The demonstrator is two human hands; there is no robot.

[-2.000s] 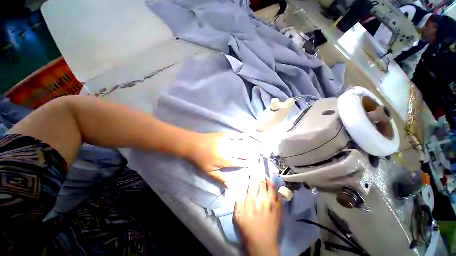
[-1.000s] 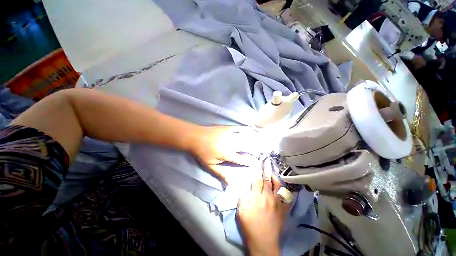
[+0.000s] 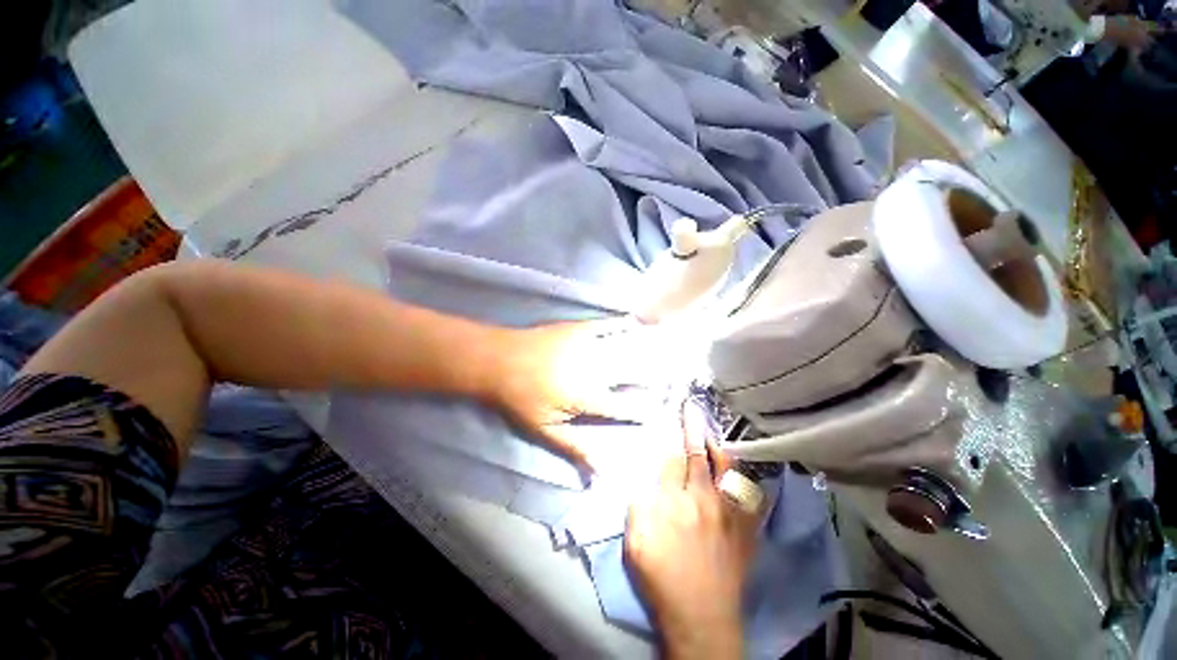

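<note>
A thin light grey-blue garment piece (image 3: 503, 194) lies bunched across the table and runs under the sewing machine head (image 3: 813, 310). My left hand (image 3: 562, 387) lies on the cloth left of the needle, holding it down, with its fingertips washed out by lamp glare. My right hand (image 3: 697, 535) is on the cloth just in front of the needle, its fingers bunched close to the presser foot. The glare hides the needle and the exact finger contact. The cloth's front edge hangs in folds beside my right wrist.
A white tape roll (image 3: 962, 264) sits on the machine head. Black cables (image 3: 904, 619) lie at the lower right. An orange basket (image 3: 90, 245) is at the left. A cream extension board (image 3: 232, 90) is at the upper left. Part of another person (image 3: 1136, 77) shows at the upper right.
The right-hand fingers have moved closer together and nearer the needle. My left hand has stayed on the cloth in nearly the same place. The camera view has shifted slightly.
</note>
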